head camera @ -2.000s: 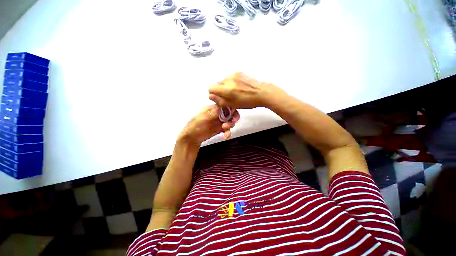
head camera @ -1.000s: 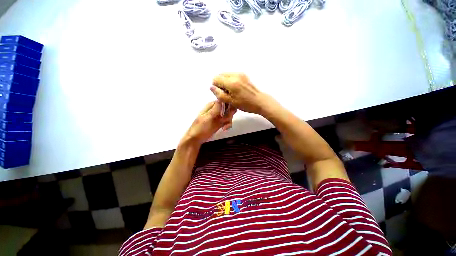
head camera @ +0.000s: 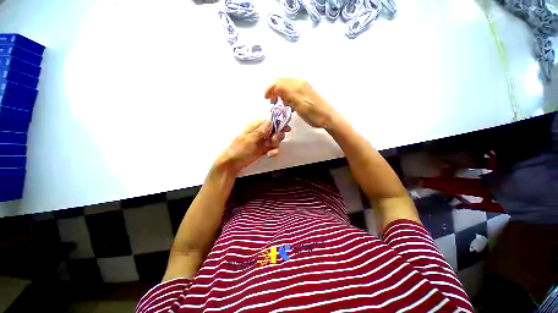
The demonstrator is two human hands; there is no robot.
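Observation:
A coiled cable (head camera: 280, 117), a pale oval bundle, stands up between my two hands over the table's near edge. My left hand (head camera: 249, 145) is shut on the lower part of the bundle with fingers and thumb. My right hand (head camera: 298, 101) is at the top of the bundle, its fingers bent over the upper end. Whether its fingertips grip the cable or a tie cannot be told. The bundle's middle is partly hidden by my left fingers.
Several loose coiled cables (head camera: 249, 52) lie on the white table (head camera: 153, 110) beyond my hands, with more at the far edge. Stacked blue boxes (head camera: 15, 116) stand at the left. A greyer cable heap (head camera: 538, 21) is at the far right. A person's arm (head camera: 459, 186) shows at the right.
The bundle now shows more openly between my hands. My right hand has lifted slightly away from my left. The view has shifted, so the blue boxes sit further left.

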